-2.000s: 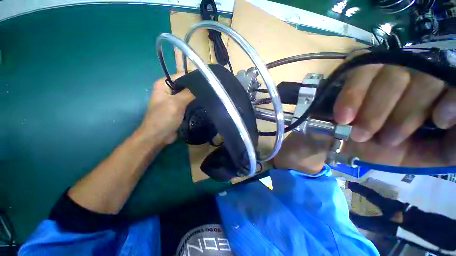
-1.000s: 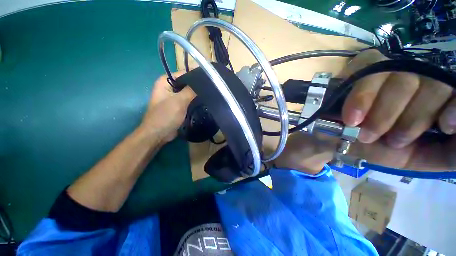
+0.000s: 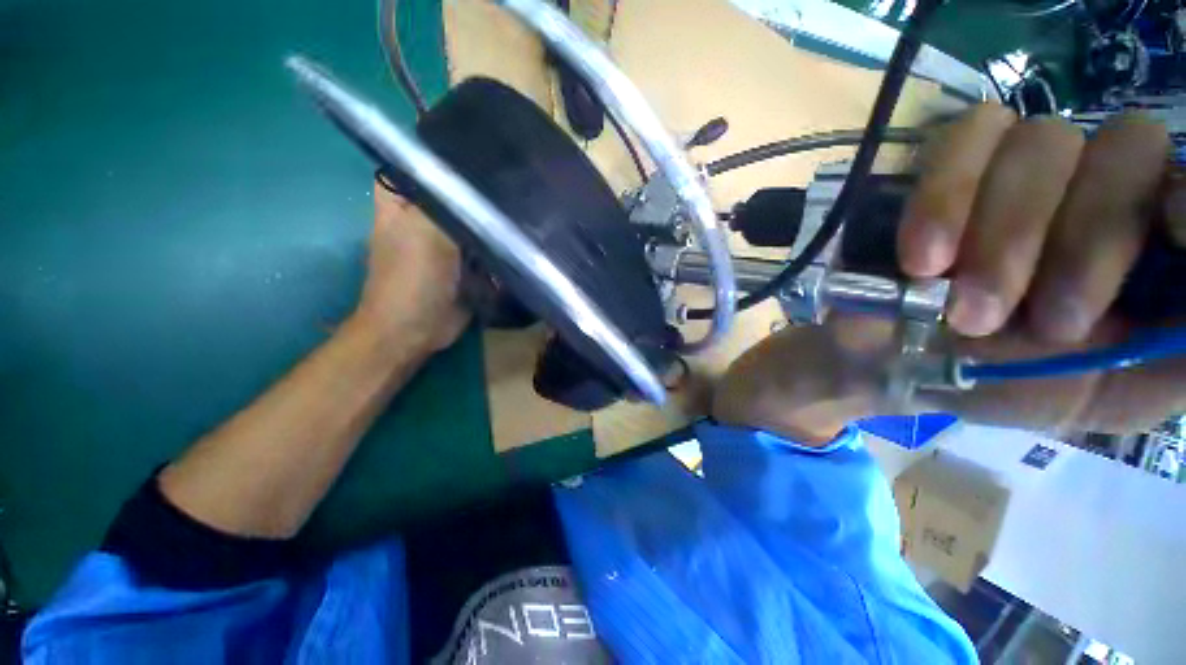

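Observation:
A black headset (image 3: 520, 182) with two silver hoops is held over the cardboard sheets, tilted. My left hand (image 3: 414, 266) grips it at its left side; the headset hides my fingertips. My right hand (image 3: 1041, 234) is closed around the black barrel of the electric screwdriver (image 3: 770, 217), at the right. The slim silver air cylinder (image 3: 728, 270) runs beside the barrel. The metal screw-feed nose (image 3: 661, 205) is close behind the headset's strap; whether it touches an ear cup is hidden. A blue air hose (image 3: 1080, 360) leaves a metal fitting below my right hand.
Tan cardboard sheets (image 3: 780, 91) lie under the work on the green surface (image 3: 156, 260). A pale rail (image 3: 858, 33) crosses the top right, with more dark items beyond it. A black cable bundle (image 3: 581, 104) lies on the cardboard. A cardboard box (image 3: 952, 520) stands lower right.
The headset has tilted and moved up and left, and its hoops have swung leftward. The black hose over my right hand now rises steeply. Both hands keep their holds.

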